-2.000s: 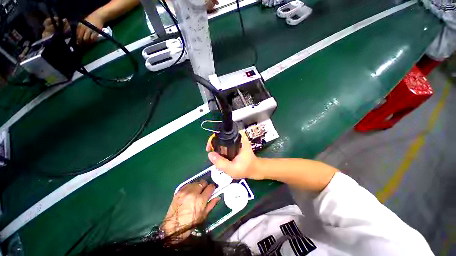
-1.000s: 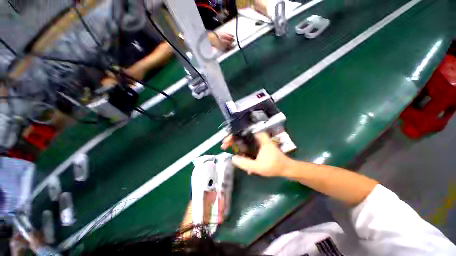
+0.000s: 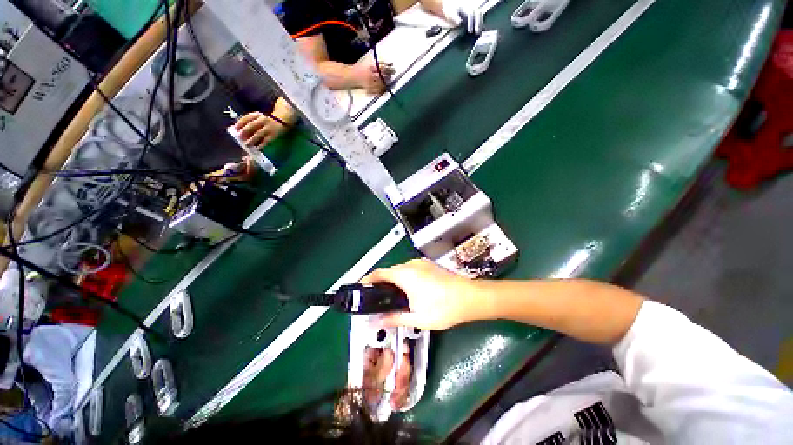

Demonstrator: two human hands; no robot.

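My right hand [image 3: 435,295] is closed around the black electric screwdriver [image 3: 374,298], which lies nearly level with its cord end pointing left, over the upper ends of the white plastic housings [image 3: 356,361]. The housings stand side by side, slots running towards me. My left hand [image 3: 401,375] is behind or under them; its fingers show through the slots and hold them. Its wrist is hidden by dark hair at the bottom edge. The screw feeder [image 3: 452,226] stands just beyond my right hand, with brassy parts on its front ledge.
A grey-white upright [image 3: 300,91] rises left of the feeder. Several white housings [image 3: 163,387] lie along the belt at left, more at top right. People's hands [image 3: 259,129] work opposite among black cables. A red stool [image 3: 765,130] stands at right.
Compared with the earliest frame, my left hand has raised the housings from the belt. The screwdriver has turned from upright to level, and since the middle frame moved left from the feeder. The view has swung left.
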